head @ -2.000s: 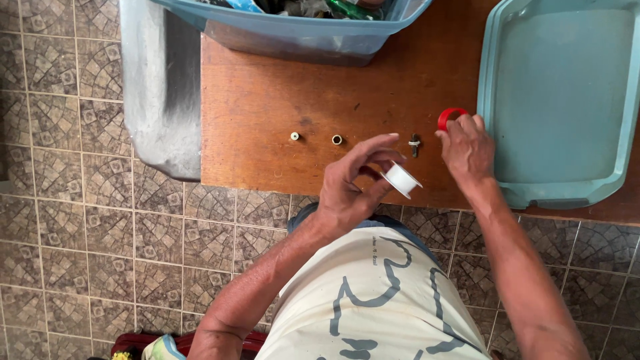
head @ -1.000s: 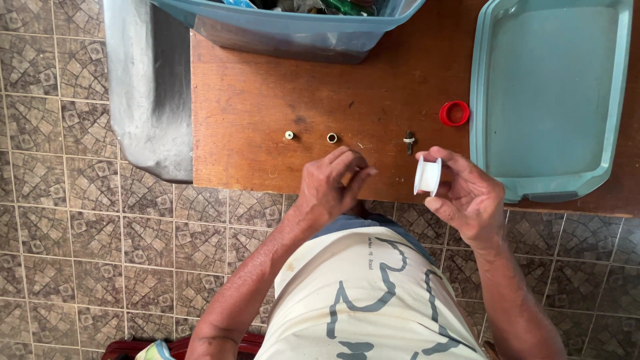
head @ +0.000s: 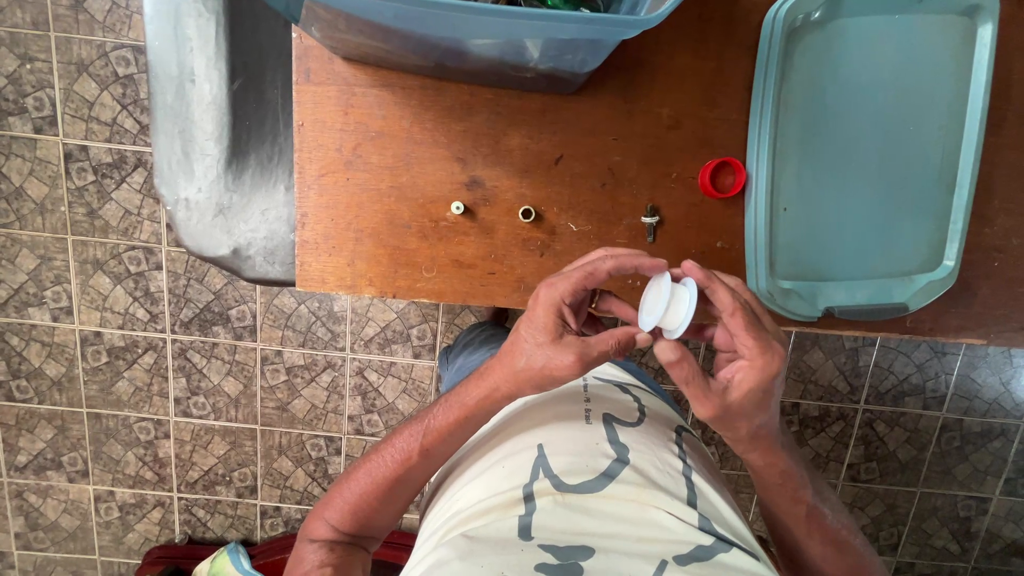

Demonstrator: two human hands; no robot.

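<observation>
A white plastic spool [head: 668, 306] with white tape or thread wound on its core is held between both hands, over the table's front edge. My left hand [head: 588, 312] grips its left flange between thumb and fingertips; my right hand [head: 724, 348] has thumb and fingers at the right flange. Beyond the hands, a red plastic ring-shaped cap [head: 722, 178] lies against the blue-green lid. A small dark metal fitting with a pale collar [head: 650, 222] lies nearer. Further left are a small hollow brass-coloured ring or nut [head: 526, 214] and a small pale cylindrical piece [head: 458, 208].
The wooden table [head: 384, 160] carries a translucent blue plastic bin [head: 480, 40] with mixed items at the back and a blue-green plastic lid [head: 876, 152] at the right. A grey moulded object [head: 200, 160] stands off the table's left edge, above the tiled floor [head: 216, 400].
The red cap, in my right hand two seconds ago, now lies on the table. The spool passed from my left hand to my right, and my left hand has since come back to it.
</observation>
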